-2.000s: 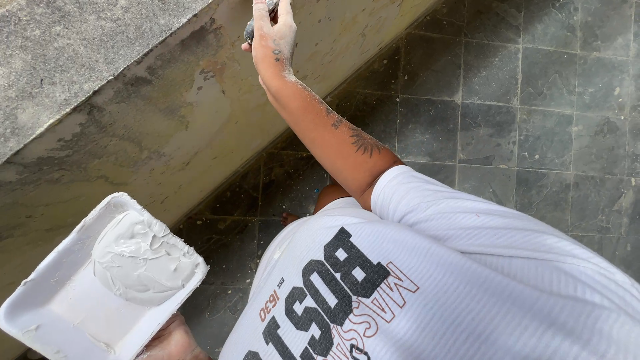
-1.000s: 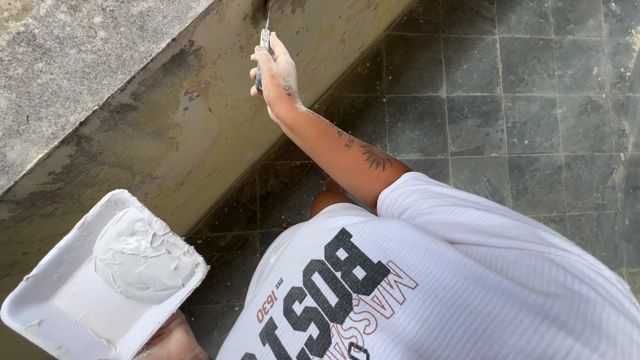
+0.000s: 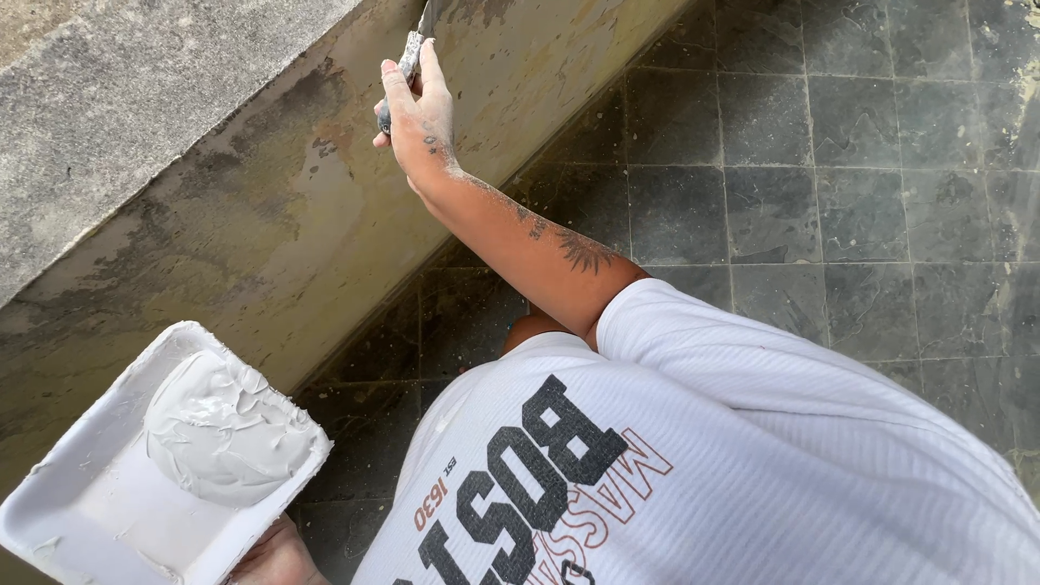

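My right hand (image 3: 422,114), dusted with white, grips a putty knife (image 3: 412,57) by its smeared handle against the side of a low wall (image 3: 325,154). The knife's blade runs up to the top edge of the view, where its tip is cut off. At the lower left, my left hand (image 3: 279,556) holds a white plastic tray (image 3: 106,487) from beneath; most of that hand is hidden by the tray. A thick mound of white filler paste (image 3: 231,431) lies in the tray's upper right part, with smears on the rim.
The rough concrete top (image 3: 146,106) of the wall crosses the upper left. Its side face has stained, flaking paint. Dark slate floor tiles (image 3: 768,211) with pale specks lie beyond the wall's foot at the right.
My right hand has shifted along the wall since two seconds ago, and the knife's blade shows more plainly now. The tray has stayed in my left hand in about the same place.
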